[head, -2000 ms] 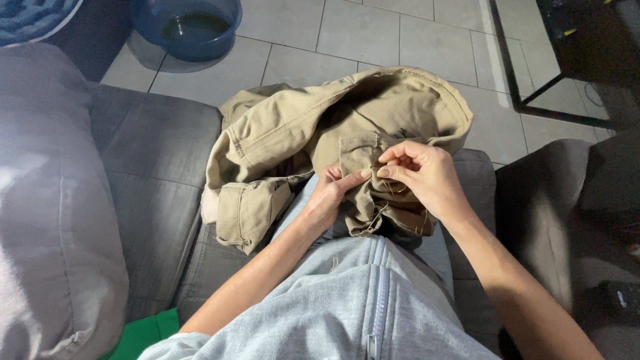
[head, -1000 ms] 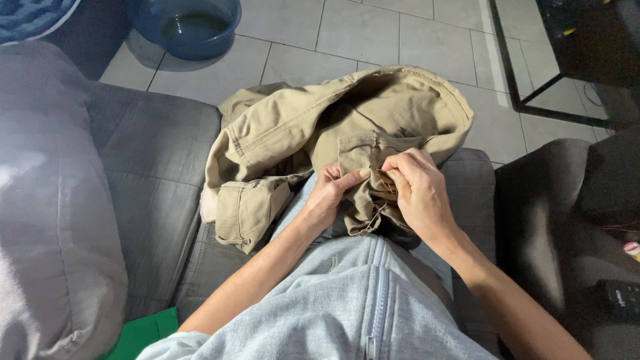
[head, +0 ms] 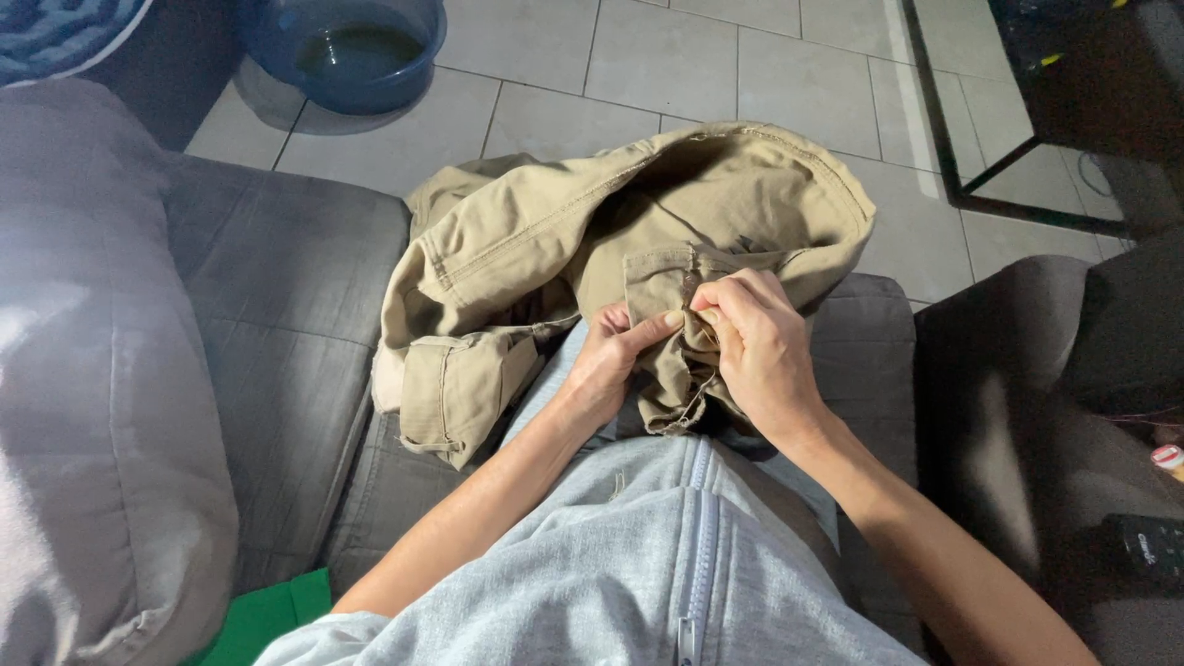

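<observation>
A khaki garment (head: 518,231) of thick cloth with stitched seams lies bunched over my lap and the sofa. My left hand (head: 610,356) grips a gathered part of it, the thumb pressed on top near a seam. Close beside that thumb, my right hand (head: 763,342) pinches the same cloth between thumb and fingertips. Frayed edges and loose threads hang just below the fingers. Whether a needle is between the right fingertips cannot be seen.
Grey sofa cushions (head: 268,342) lie under and left of the garment, with a large grey pillow (head: 111,388) and green cloth (head: 268,618). A blue basin (head: 370,88) holding liquid stands on the tiled floor (head: 546,125). A black remote control (head: 1152,546) lies at right.
My right hand has shifted slightly from its raised position two seconds ago and stays close to my left thumb. The left hand keeps its hold on the cloth.
</observation>
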